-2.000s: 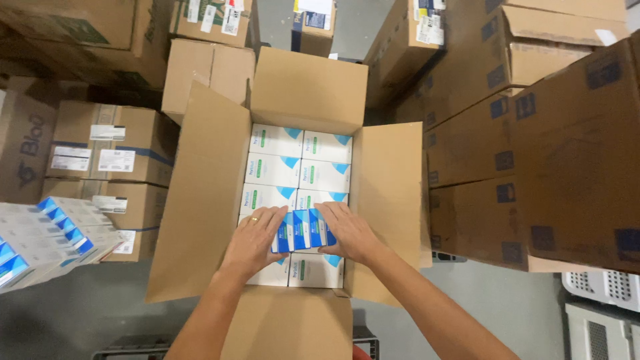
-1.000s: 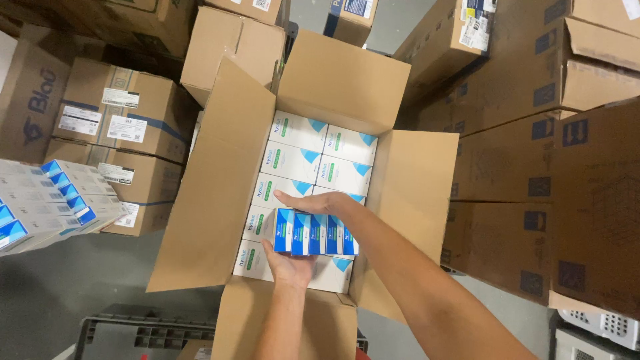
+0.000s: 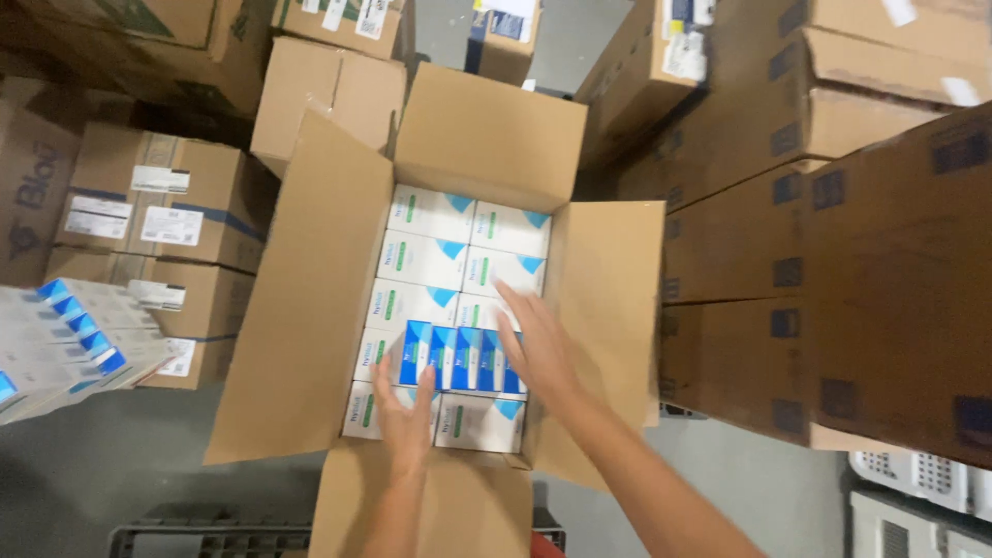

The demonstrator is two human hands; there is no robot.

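Observation:
An open cardboard carton [image 3: 496, 139] holds two columns of white cartons with blue corners [image 3: 422, 260]. Across them, in the lower half, lies a row of several small blue-and-white boxes [image 3: 467, 358], side by side. My left hand [image 3: 404, 411] is at the row's lower left, fingers apart, its fingertips at the leftmost boxes; whether they touch is unclear. My right hand [image 3: 542, 349] is at the right end with its fingers spread, partly covering the last box. Neither hand closes around anything.
Stacked cardboard boxes with labels [image 3: 155, 201] stand left, and taller brown stacks [image 3: 744, 256] right. Packs of white-and-blue boxes [image 3: 77, 341] sit at the left edge. White plastic crates [image 3: 911, 504] are at lower right, a grey plastic crate [image 3: 209, 531] at lower left.
The hands held the small boxes from both sides, then from above and below; now both are spread beside the row. More small boxes show in the row than two seconds ago.

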